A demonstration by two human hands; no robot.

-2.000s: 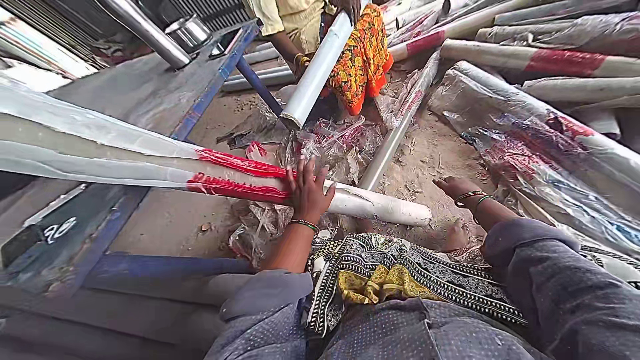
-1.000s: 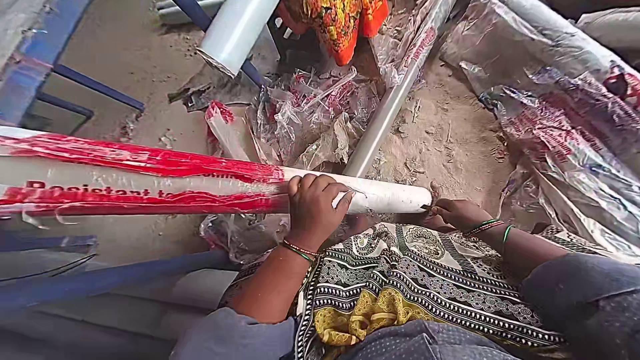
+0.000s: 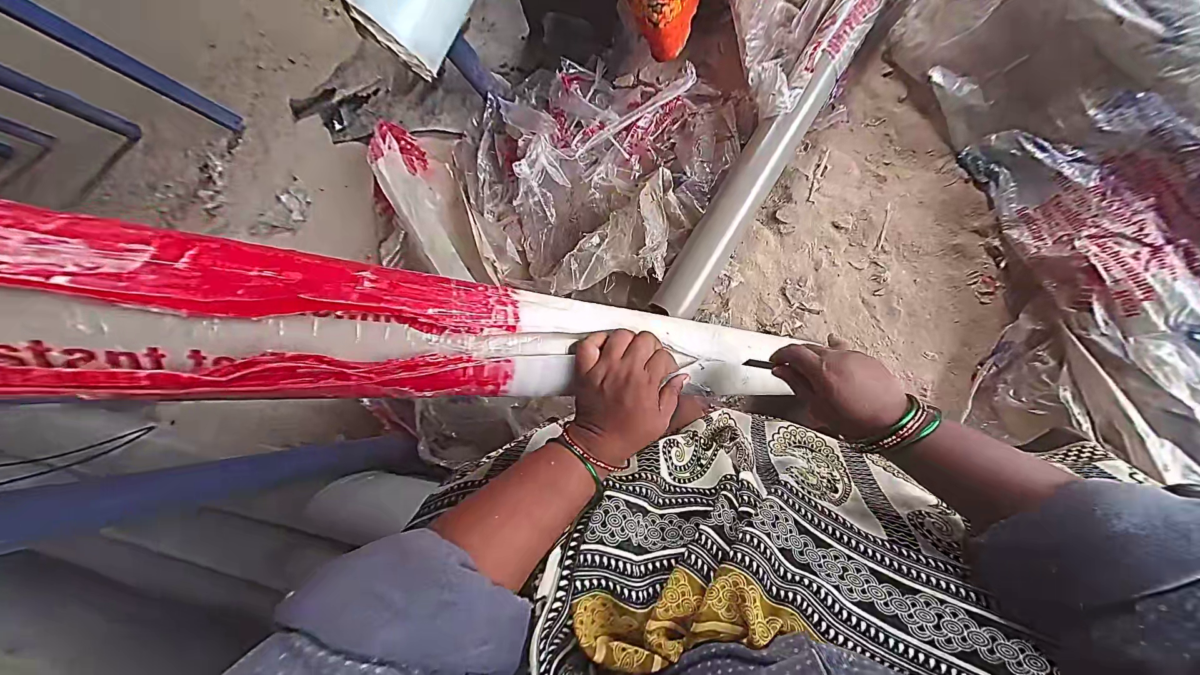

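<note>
A long pipe or tube in plastic film with red print [image 3: 281,281] reaches from the left edge to a white end [image 3: 600,323] above my lap. My left hand [image 3: 623,389] is closed on the gathered film and the pipe near that end. At the right tip of the pipe, my right hand [image 3: 839,386] holds a small dark, thin tool [image 3: 759,364], its point against the white surface. What kind of tool it is cannot be told, as my fingers hide most of it.
A bare grey pipe [image 3: 741,202] slants across the sandy ground just beyond the wrapped one. Crumpled clear film [image 3: 600,187] lies beside it, with more film [image 3: 1106,234] at the right. Blue metal bars [image 3: 216,483] run at the left, and another pipe's end [image 3: 412,37] shows at the top.
My right hand, empty and away from the pipe two seconds ago, is now at the pipe's end with the thin tool. My left hand now grips the film and pipe. The view has tilted down.
</note>
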